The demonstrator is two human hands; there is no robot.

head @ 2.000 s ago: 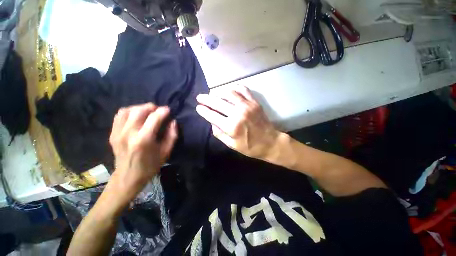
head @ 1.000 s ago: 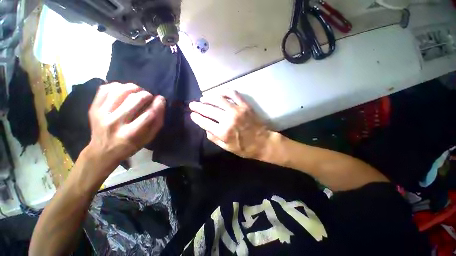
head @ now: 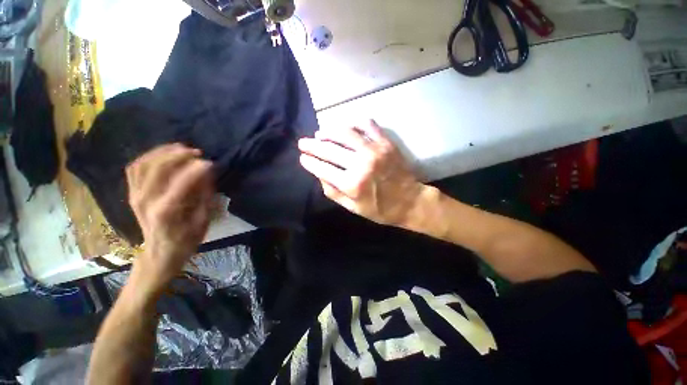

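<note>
The dark garment piece [head: 233, 90] lies on the white machine bed, from under the presser foot [head: 276, 34] down to the table's front edge, with folds across its middle. More dark cloth bunches at its left. My left hand [head: 172, 197] is blurred, over the left part of the cloth, fingers curled; whether it grips cloth cannot be told. My right hand [head: 361, 171] lies flat at the cloth's right edge, fingertips on it, thumb raised. The sewing machine head [head: 226, 9] is cut off by the top edge.
Black-handled shears [head: 488, 37] and a red-handled tool [head: 532, 16] lie at the upper right of the bed. Taped cardboard [head: 84, 135] and a dark bundle [head: 36, 128] are at left. A grey plastic bag [head: 218, 301] and red crates [head: 563, 180] are below the table.
The cloth now shows more folds in its middle than a second ago. My left hand has moved slightly lower and is blurred. The view has shifted, so the machine head sits higher.
</note>
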